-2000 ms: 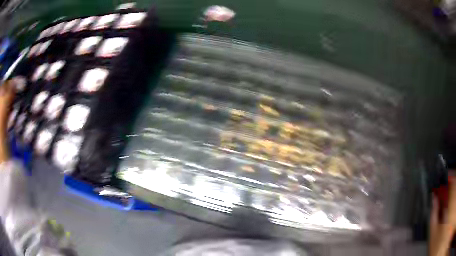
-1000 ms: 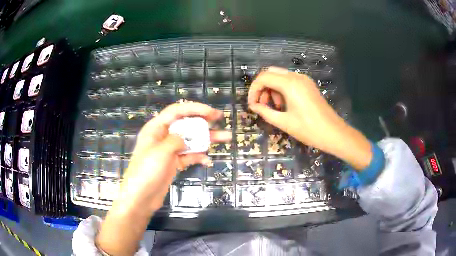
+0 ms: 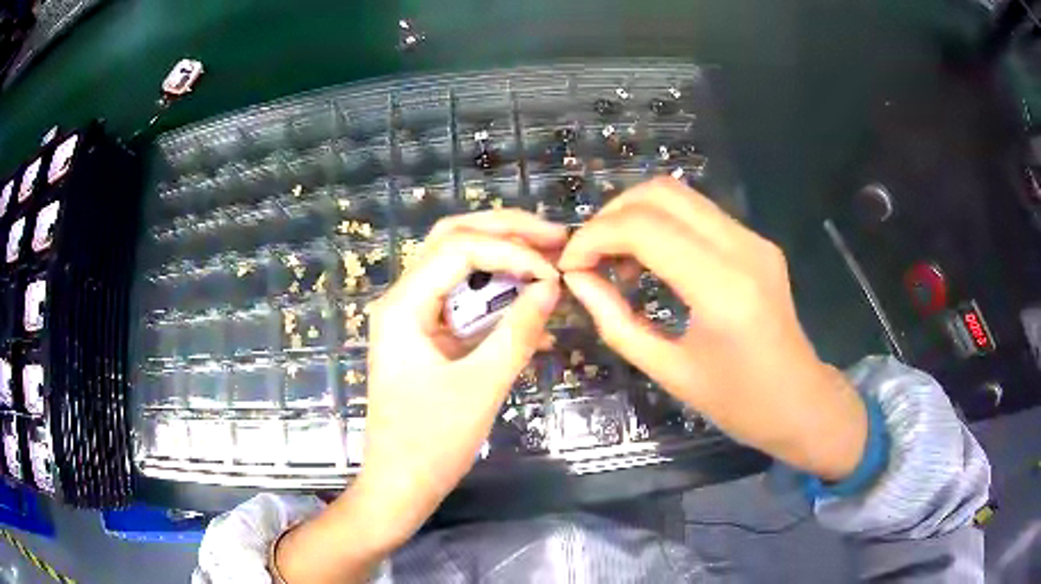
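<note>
My left hand (image 3: 428,376) holds a white housing (image 3: 477,306) over the middle of the clear tray (image 3: 245,439). A dark round hole and a dark slot show on the housing. My right hand (image 3: 708,308) is beside it, its thumb and index fingertips pinched together and meeting my left fingertips at the housing's upper right. Whatever is between the fingertips is too small or hidden to tell. Yellow small parts (image 3: 356,265) lie in the tray's middle pockets. Black small parts (image 3: 567,137) lie in its upper right pockets.
Black stacked trays (image 3: 97,331) with white housings stand at the left, above blue crates (image 3: 154,521). A loose housing (image 3: 182,78) and a small part (image 3: 409,37) lie beyond the clear tray. At right are a slim silver rod (image 3: 863,288), a red button (image 3: 926,288) and a red digital display (image 3: 974,327).
My hands have come together at the housing, which has moved right and been turned so its hole and slot show. The view has shifted, showing more of the right side.
</note>
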